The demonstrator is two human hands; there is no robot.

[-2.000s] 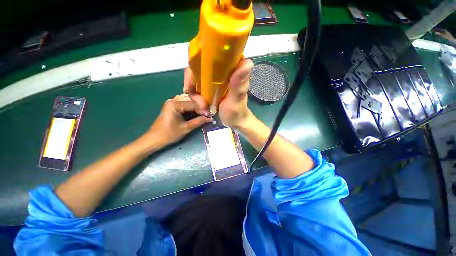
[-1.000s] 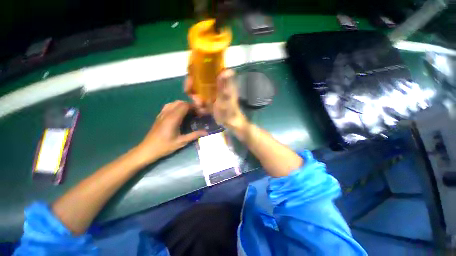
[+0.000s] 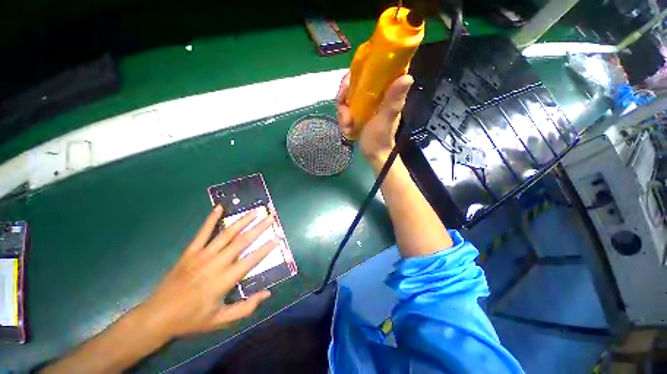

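A smartphone body [image 3: 250,191] lies on the dark green bench, its dark end away from me and its white middle partly covered. My left hand [image 3: 219,266] rests spread over the phone, fingers apart, fingertips on the white middle and edge. My right hand [image 3: 377,120] is closed around the yellow-orange electric screwdriver [image 3: 384,62], held tilted beside the round mesh screw dish [image 3: 320,144]. The driver's tip is hidden or too small to make out near the dish's right edge.
Another phone body [image 3: 9,285] lies at the far left. The black parts tray [image 3: 505,139] with dark pieces is on the right. A white rail [image 3: 183,113] separates the bench from the conveyor, where a phone [image 3: 327,35] lies. A black cable [image 3: 360,215] hangs across the bench.
The driver and my right hand have moved right from the phone to the dish. My left hand has come down flat over the phone. The view has shifted, and the phone is turned differently.
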